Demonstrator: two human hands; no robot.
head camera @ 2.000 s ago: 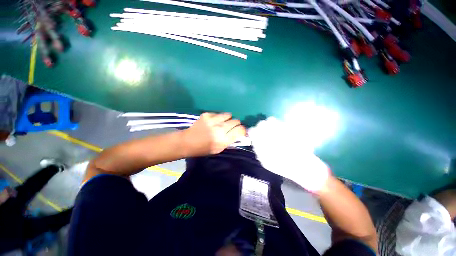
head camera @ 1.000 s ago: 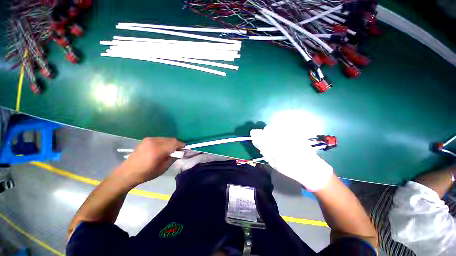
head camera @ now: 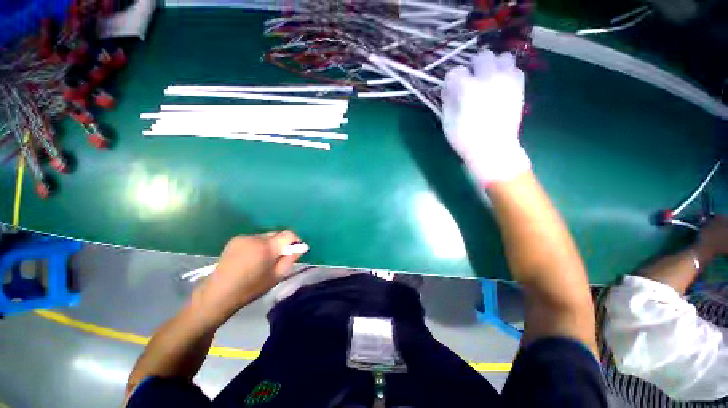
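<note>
My left hand (head camera: pixel 249 264), bare, is closed around a few white sleeving tubes (head camera: pixel 294 249) at the bench's near edge. Short tube ends stick out on both sides of the fist. My right hand (head camera: pixel 485 119), in a white glove, reaches over the right side of the sleeved harness pile (head camera: pixel 391 36), a tangle of white tubes, thin wires and red connectors. Its fingertips are beside the red ends. Whether it grips a harness is hidden by the glove and blur.
Loose white sleeving tubes (head camera: pixel 247 119) lie in a row mid-bench. Unsleeved harnesses (head camera: pixel 52 103) with red ends lie at the far left. At the right, a neighbour's arm (head camera: pixel 674 271) is near a harness (head camera: pixel 664 217). A blue stool (head camera: pixel 40 275) stands at the left.
My right hand has moved from the near edge, where it held a sleeved harness, up to the far pile. My left hand still holds tubes near the edge. The view has shifted.
</note>
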